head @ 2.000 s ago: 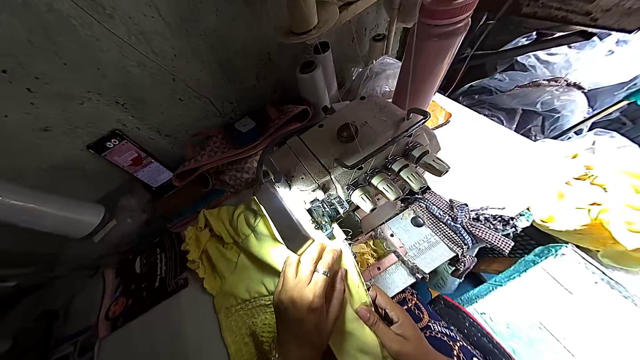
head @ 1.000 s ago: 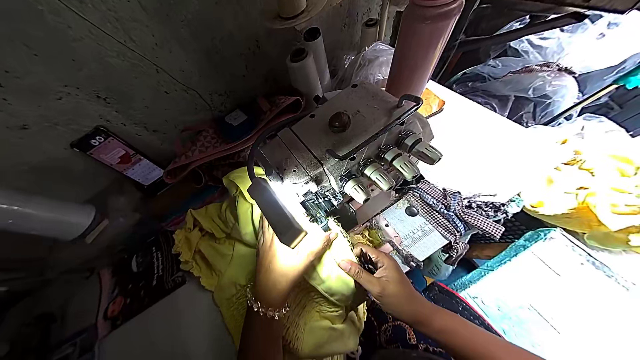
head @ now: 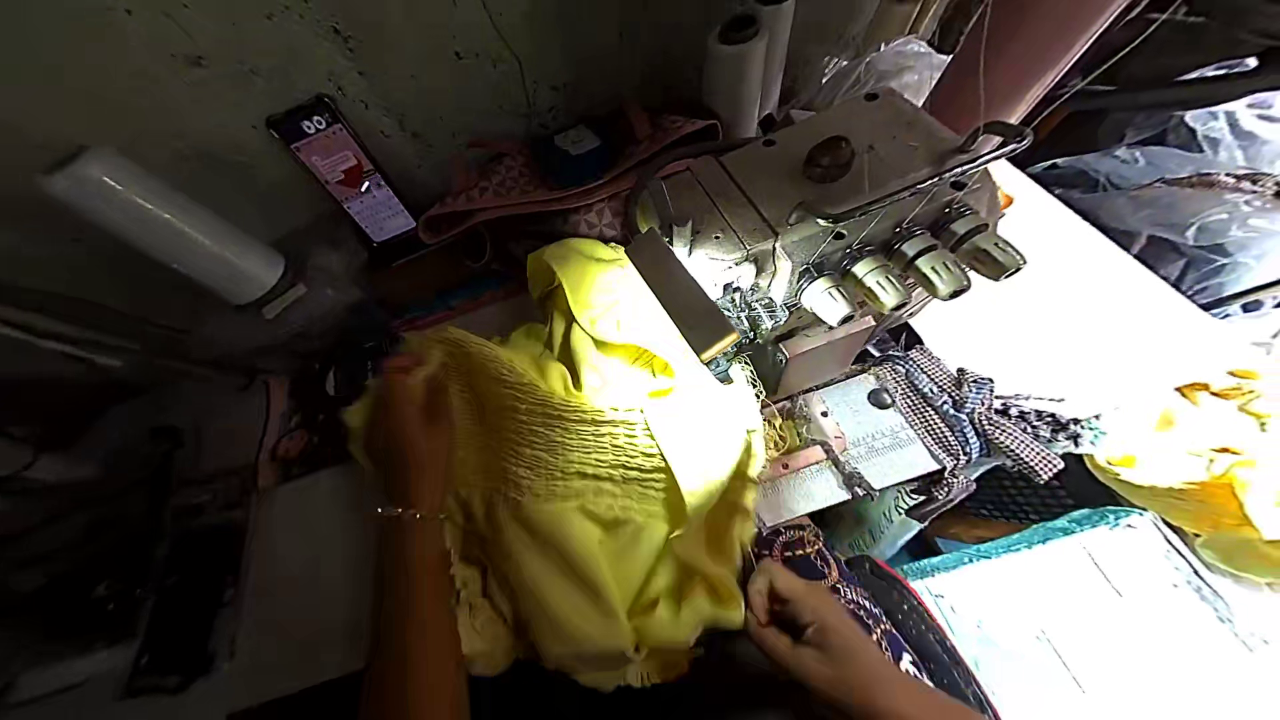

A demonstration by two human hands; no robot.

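Observation:
A yellow garment with a shirred, gathered part point(head: 560, 450) lies spread in front of the overlock sewing machine point(head: 800, 200), its upper right part beside the lit needle area. My left hand point(head: 410, 440), blurred, is on the garment's left side, with a beaded bracelet at the wrist; whether its fingers grip the cloth is hard to tell. At the garment's lower right edge is my right hand point(head: 795, 615), fingers curled; what it holds, if anything, is not clear. Yellow thread ends point(head: 770, 400) hang beside the presser foot area.
A phone point(head: 345, 175) leans near the wall, left of a pink patterned cloth strap point(head: 560, 195). White thread cones point(head: 735, 75) stand behind the machine. Checked cloth strips point(head: 950, 410) lie at its right, near a teal-edged white board point(head: 1080, 600) and a yellow cloth heap point(head: 1200, 460).
My left hand has moved left, away from the needle area, and my right hand has moved down from it. The garment is spread wider, its shirred part now plain to see. The view has shifted.

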